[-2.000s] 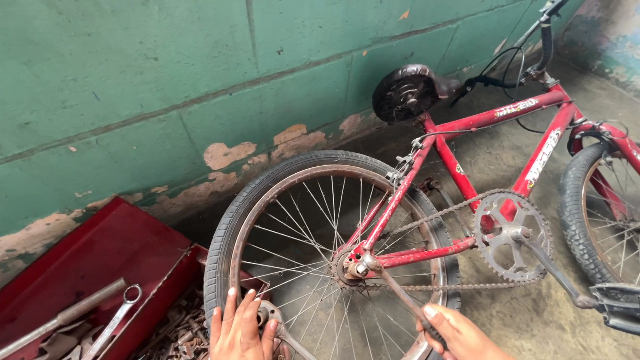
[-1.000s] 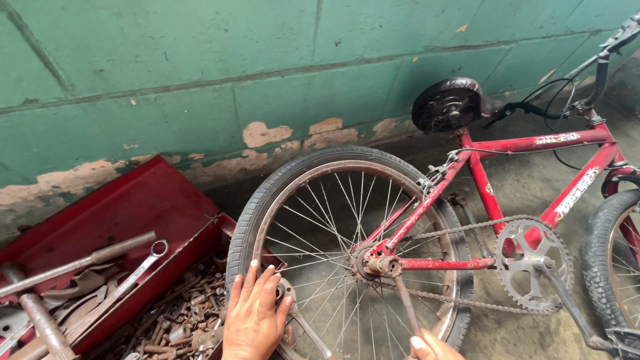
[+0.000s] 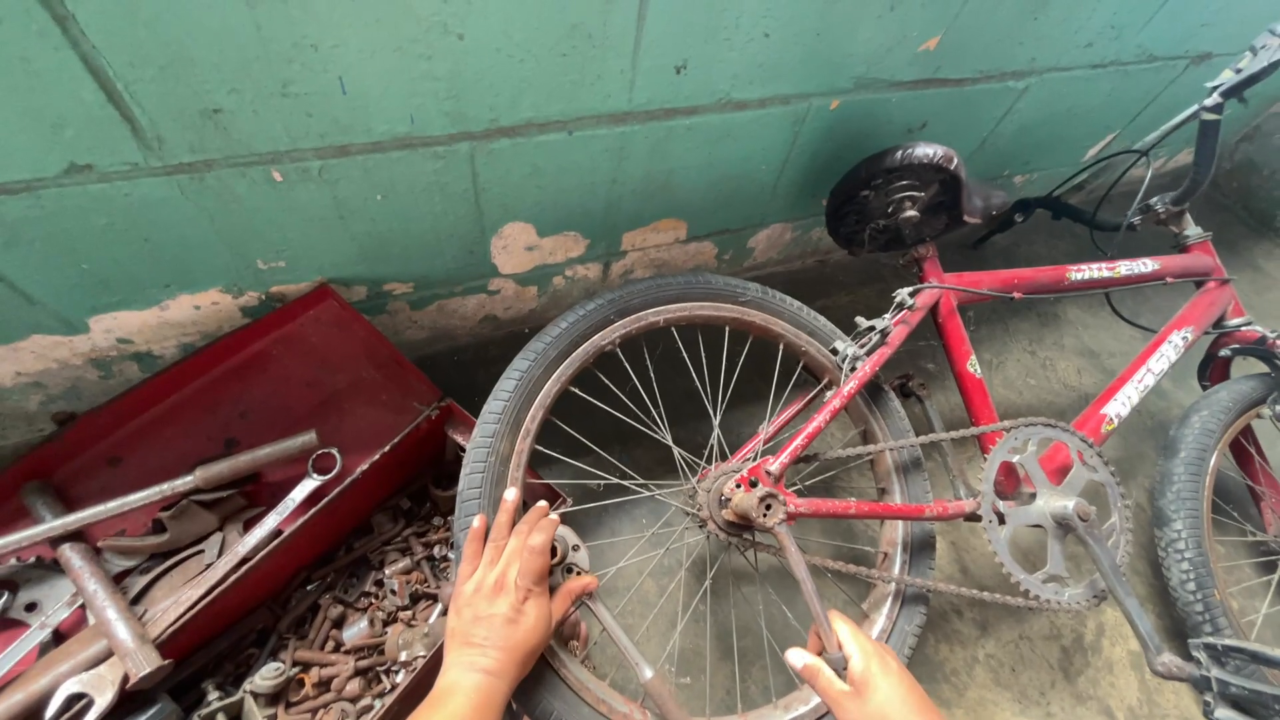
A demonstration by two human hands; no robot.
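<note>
A red BMX-style bicycle (image 3: pixel 1080 275) stands beside a green wall. My right hand (image 3: pixel 860 675) holds the lower end of a metal wrench (image 3: pixel 803 580), whose head sits at the rear axle (image 3: pixel 757 505). My left hand (image 3: pixel 510 590) lies spread against the left side of the rear tyre (image 3: pixel 505 440), its thumb on or near a round metal tool head. A metal handle (image 3: pixel 630 645) slants down from that head across the spokes. The chain (image 3: pixel 900 440) runs from the rear sprocket to the chainring (image 3: pixel 1055 515).
At the left, an open red metal toolbox (image 3: pixel 290 390) holds a combination wrench (image 3: pixel 260 530), a hammer-like tool (image 3: pixel 105 600) and several other tools. Loose rusty bolts and nuts (image 3: pixel 350 640) fill its near part. The front wheel (image 3: pixel 1195 500) and a pedal (image 3: pixel 1240 675) are at the right.
The right hand and the wrench's lower end have moved down and right from two seconds ago. My left hand stays by the tyre. The view has shifted left, showing more of the toolbox.
</note>
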